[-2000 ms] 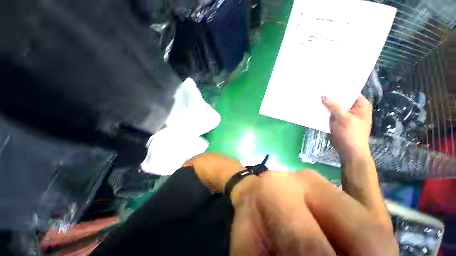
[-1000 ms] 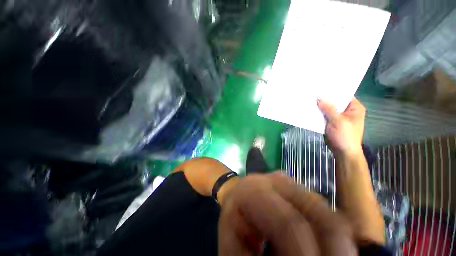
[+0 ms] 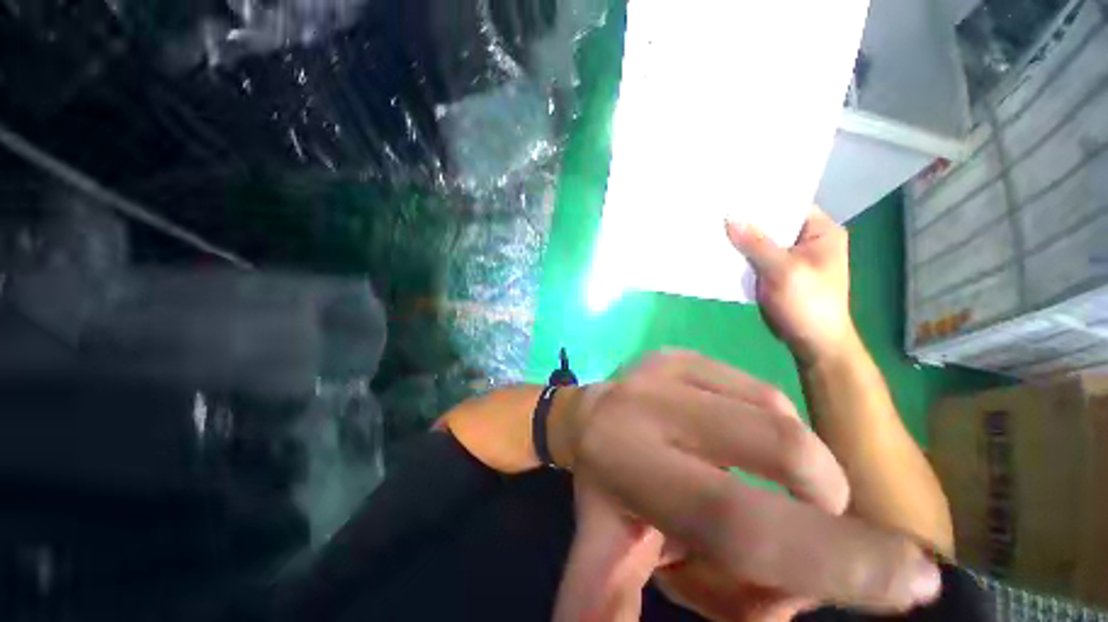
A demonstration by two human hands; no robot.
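Observation:
A white paper sheet (image 3: pixel 729 134), glared almost blank, stands out at the top centre-right. My right hand (image 3: pixel 796 273) grips its lower right corner, thumb on top and the other fingers mostly hidden behind. My left hand (image 3: pixel 717 480) is large, close to the camera and slightly blurred, below the sheet and apart from it. Its fingers are half bent and apart, with nothing visible in them. A black band (image 3: pixel 547 425) is round the left wrist.
Dark garments in shiny clear film (image 3: pixel 365 97) fill the left side. Green floor (image 3: pixel 699 334) shows below the sheet, with a bright glare spot. White stacked panels or boxes (image 3: pixel 1021 231) stand at the right, above a brown carton (image 3: pixel 1021 474) with dark printed characters.
The view has moved along the aisle: the wire racks have mostly left it, and white panels and a carton now show. My left hand's fingers are more spread. My right hand still holds the sheet.

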